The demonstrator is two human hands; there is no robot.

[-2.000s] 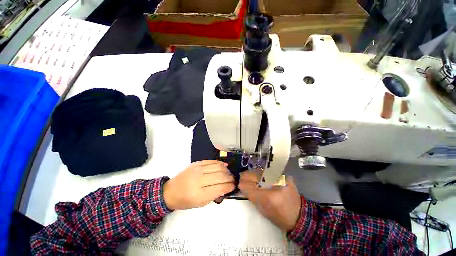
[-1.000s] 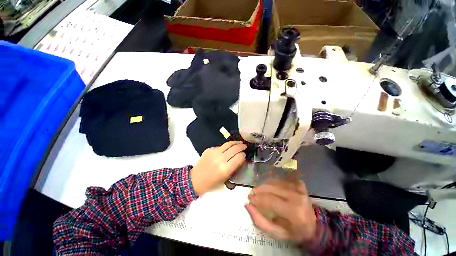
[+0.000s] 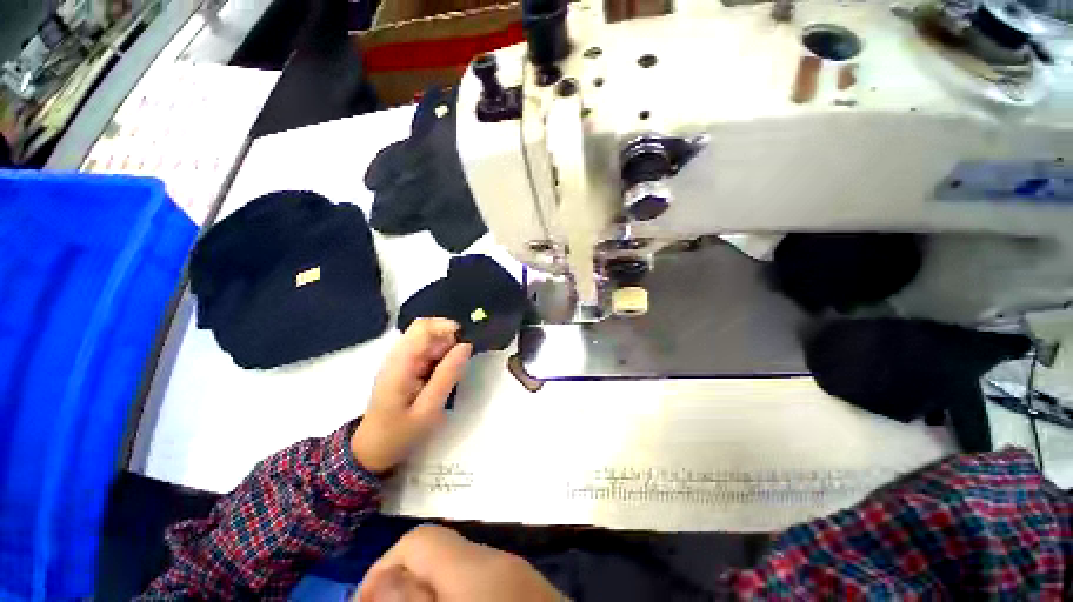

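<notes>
The black workpiece (image 3: pixel 480 294), with a small yellow sticker, lies left of the needle area. My left hand (image 3: pixel 412 388) pinches its near edge; a bit of black cloth shows below the fingers. My right hand (image 3: pixel 465 570) is at the bottom edge, partly cut off and curled; whether it holds anything is hidden. The presser foot area (image 3: pixel 588 308) has no black cloth under it. A thick stack of black panels (image 3: pixel 288 282) with a yellow sticker lies further left. Dark lobed pieces (image 3: pixel 430 176) lie behind the workpiece.
The off-white sewing machine (image 3: pixel 753 153) spans the right. Black panels (image 3: pixel 894 367) lie under and before its arm, with a small dark tool (image 3: pixel 1030 403) beside them. A blue bin (image 3: pixel 82 376) stands left. An open carton (image 3: pixel 441 53) stands behind. A ruler runs along the table front (image 3: pixel 706 482).
The workpiece has come away from the needle to the left. My left hand has moved left and down with it. My right hand has left the machine for the bottom edge. The view has shifted.
</notes>
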